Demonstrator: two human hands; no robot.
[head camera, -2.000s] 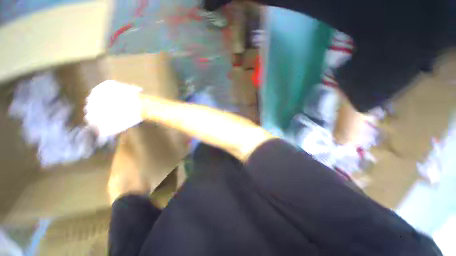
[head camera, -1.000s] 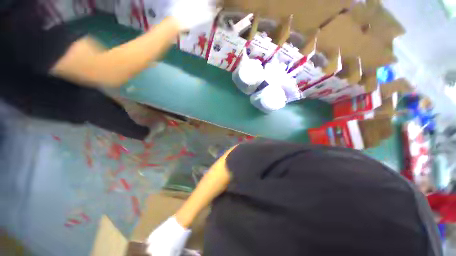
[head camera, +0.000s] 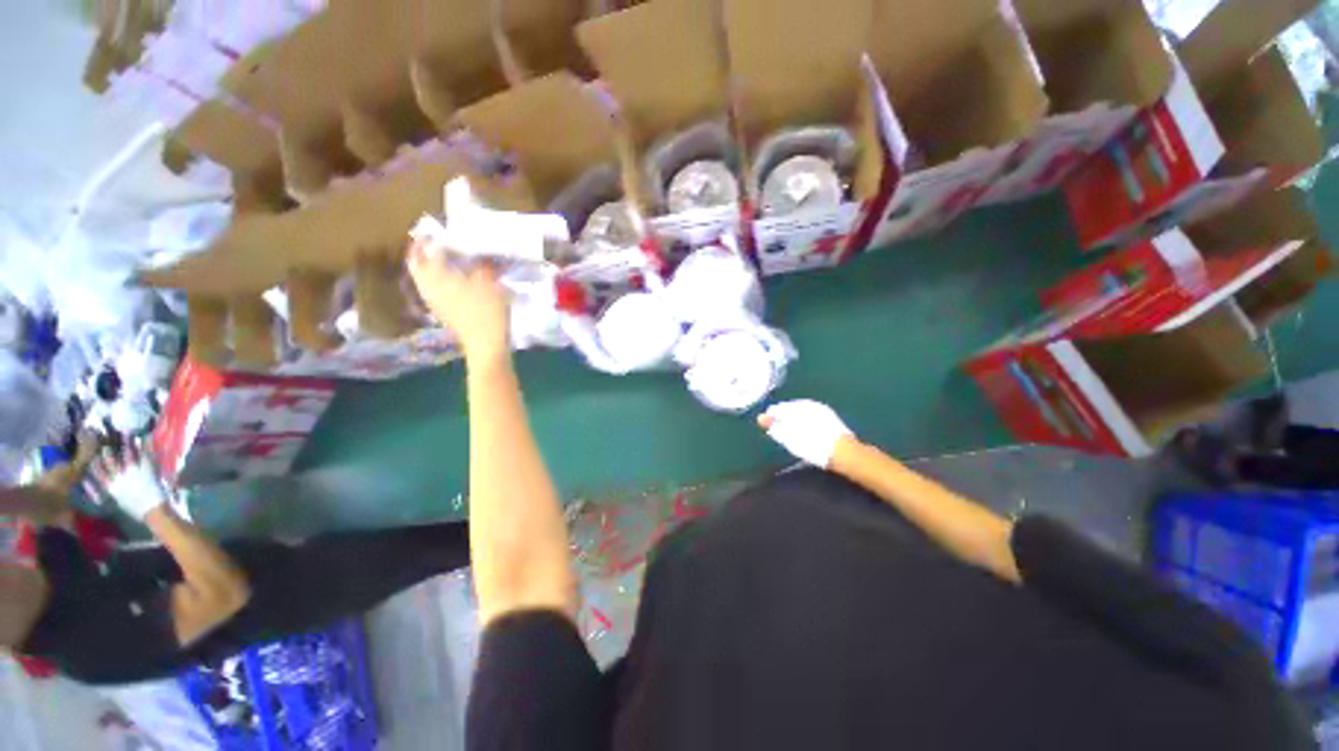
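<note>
My left hand (head camera: 467, 301) is over the row of open retail boxes, gripping a white block-like accessory piece (head camera: 507, 232) above a box flap. My right hand (head camera: 808, 431), in a white glove, is at the bench's near edge, just right of the nearest bagged round unit (head camera: 737, 367); its finger pose is unclear. Several bagged white units stand bunched on the green bench (head camera: 881, 345), against the box fronts. Three boxes in the row show a round wrapped unit inside, one at the right of these (head camera: 800, 188).
Red-sided open boxes (head camera: 1050, 396) lie at the bench's right. A red and white box (head camera: 242, 418) stands at the left end. Another worker's gloved hand (head camera: 132, 484) is at far left. Blue crates (head camera: 1248, 565) are on the floor at both sides. Red scraps lie below the bench.
The view has swung from the carton and floor to the bench. The bagged units now stand in front of me. My left hand has come up from the brown carton to the boxes, holding a white piece.
</note>
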